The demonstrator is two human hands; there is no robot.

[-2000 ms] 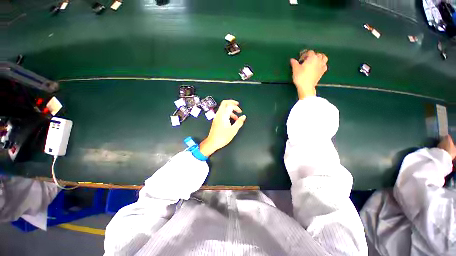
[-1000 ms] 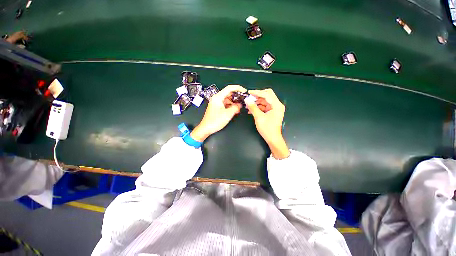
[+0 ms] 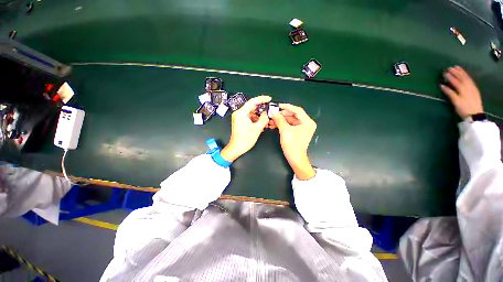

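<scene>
My left hand (image 3: 246, 128) and my right hand (image 3: 294, 130) meet over the green bench and hold one small black electronic unit (image 3: 263, 109) between the fingertips. A white tab (image 3: 273, 109) sticks out at the right fingers. The fingers cover much of the unit. A pile of units (image 3: 218, 98), black squares with white tabs, lies just left of my left hand. A blue wrist strap (image 3: 217, 153) is on my left wrist.
Units lie on the green conveyor belt (image 3: 220, 38) beyond the pale line, one (image 3: 311, 68) near its edge and another (image 3: 401, 69) farther right. A neighbour's hand (image 3: 465, 95) reaches in at the right. A white box (image 3: 69, 128) with a cord lies at left.
My right hand came back from the belt to my left hand, and both now hold a unit. The neighbour's arm has reached toward the belt at right. Belt units appear shifted right.
</scene>
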